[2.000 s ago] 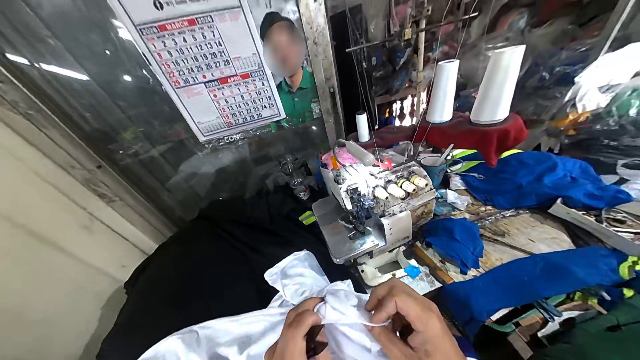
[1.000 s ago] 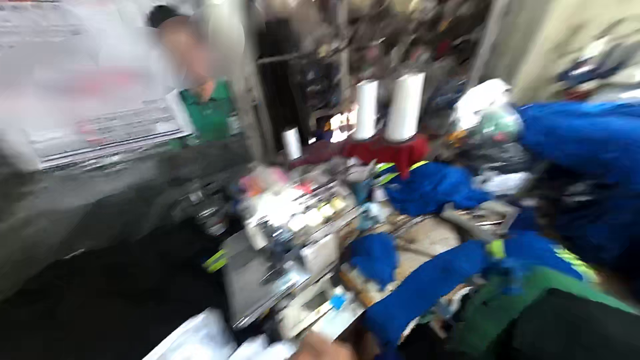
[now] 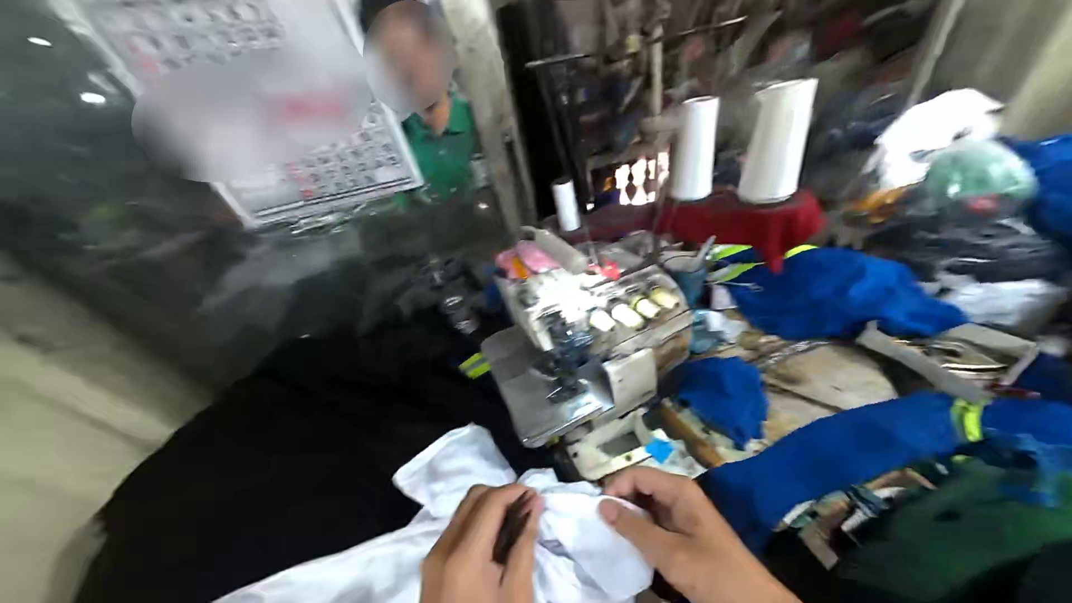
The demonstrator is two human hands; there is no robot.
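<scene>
White fabric point(image 3: 586, 536) is bunched between my two hands at the lower middle. My left hand point(image 3: 486, 540) grips it from the left, with a small dark object, too blurred to name, among its fingers. My right hand point(image 3: 678, 528) pinches the fabric's right side between thumb and fingers. Just beyond my hands stands an overlock sewing machine point(image 3: 628, 360) with its light lit and several knobs on its front. A long part of the white cloth trails to the lower left, over black fabric point(image 3: 276, 452).
Two large white thread cones point(image 3: 777, 142) stand on a red cloth point(image 3: 712, 224) behind the machine. Blue fabric point(image 3: 846, 293) with yellow-green strips lies at the right, dark green fabric point(image 3: 963, 536) at the lower right. A calendar point(image 3: 360, 167) hangs at the upper left beside a wooden post point(image 3: 494, 109).
The view swung right and partly back. Both hands held the white fabric two seconds ago and hold it now; the dark object now shows at my left hand's fingers.
</scene>
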